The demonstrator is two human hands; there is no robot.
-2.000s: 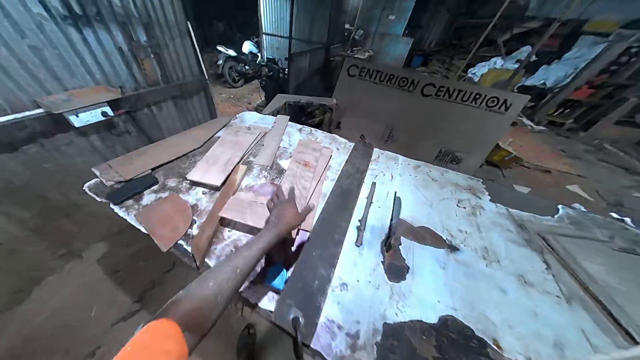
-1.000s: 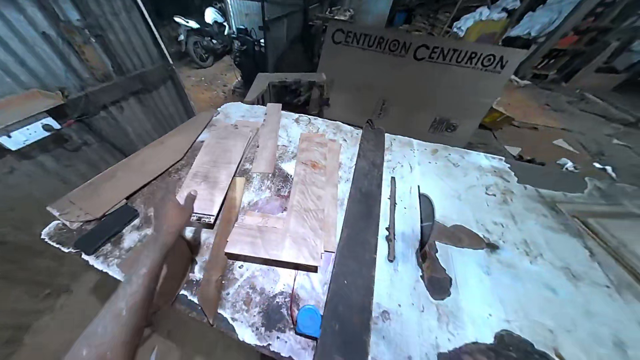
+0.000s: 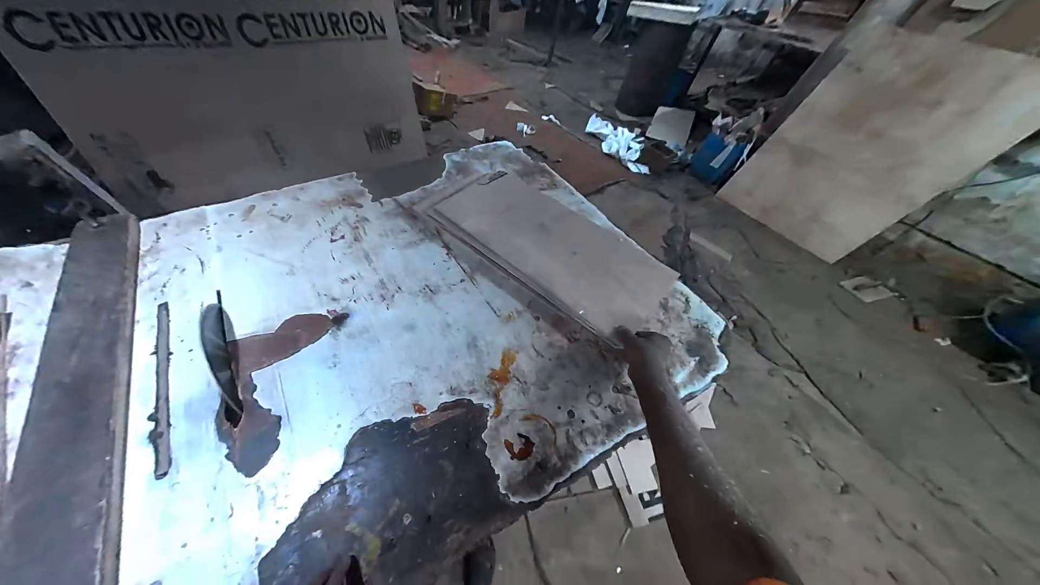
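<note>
My right hand holds the near corner of a flat rectangular panel at the right side of the worktable. The panel lies at a slant, with a narrow moulded strip or frame along its left edge. My fingertips are partly hidden at the corner. My left hand is not in view. Further left on the table are a thin rough stick and a dark narrow blade-like piece beside brown patches. A long dark board runs along the table's left part.
A large printed cardboard sheet stands behind the table. A big pale board leans at the upper right. White scraps and a blue container are on the floor beyond. The table's covering has a ragged edge.
The view has swung far to the right, off the wooden pieces. My left hand, on a wooden board one second ago, is out of view. My right hand has appeared at the panel's corner.
</note>
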